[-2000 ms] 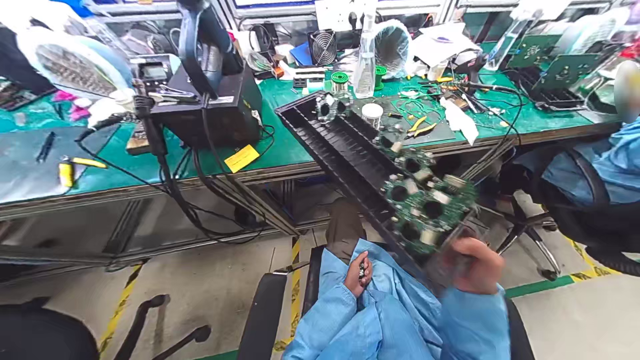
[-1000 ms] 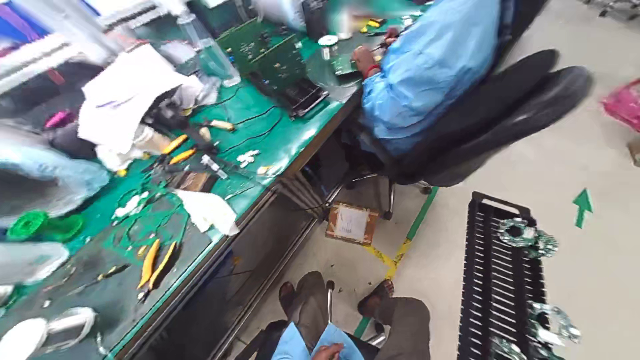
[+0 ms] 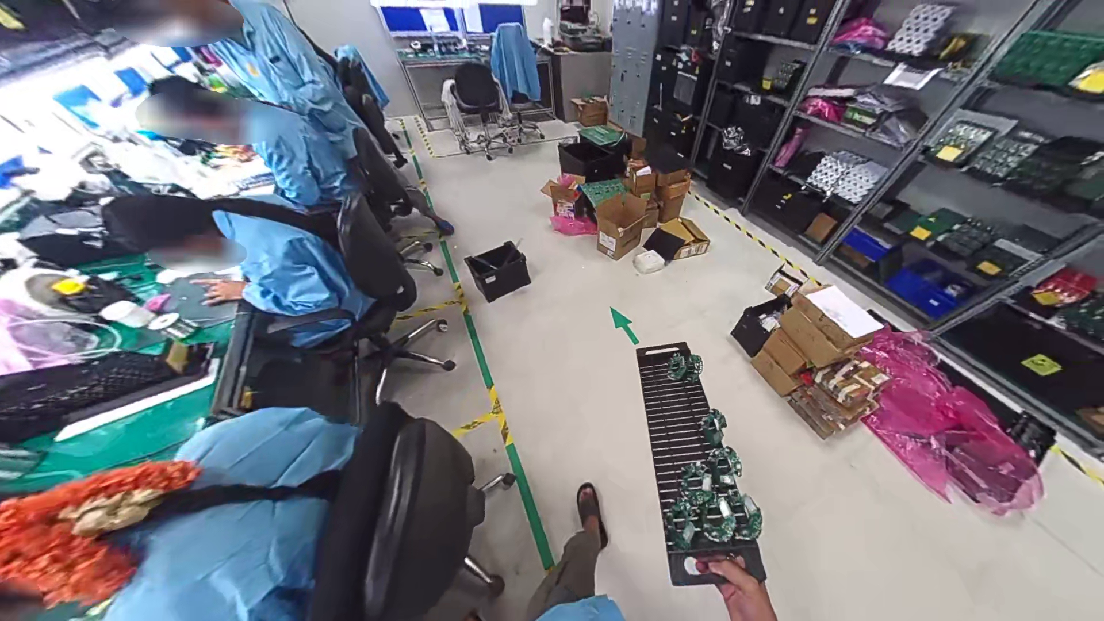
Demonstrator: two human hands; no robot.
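Note:
My right hand (image 3: 733, 582) grips the near end of a long black slotted circuit-board rack (image 3: 664, 431), with the thumb near the white-edged hole in its end. Several round green circuit boards (image 3: 711, 496) are clustered on the near half of the rack, and a small pair (image 3: 686, 367) sits at its far end. The rack extends forward above the pale floor. My left hand is out of view; only a blue sleeve or coat edge (image 3: 582, 609) shows at the bottom, beside my trouser leg.
Seated co-workers in blue coats and black chairs (image 3: 423, 517) line the left benches. A black bin (image 3: 498, 271) stands on the floor. Cardboard boxes (image 3: 625, 224), more boxes (image 3: 828, 323) and pink plastic (image 3: 949, 414) lie ahead and right, beside metal shelves (image 3: 888, 121).
The view has swung from the bench to the walkway. Two seconds ago I sat at the bench with the rack above my lap; now it extends forward over the floor in my right hand.

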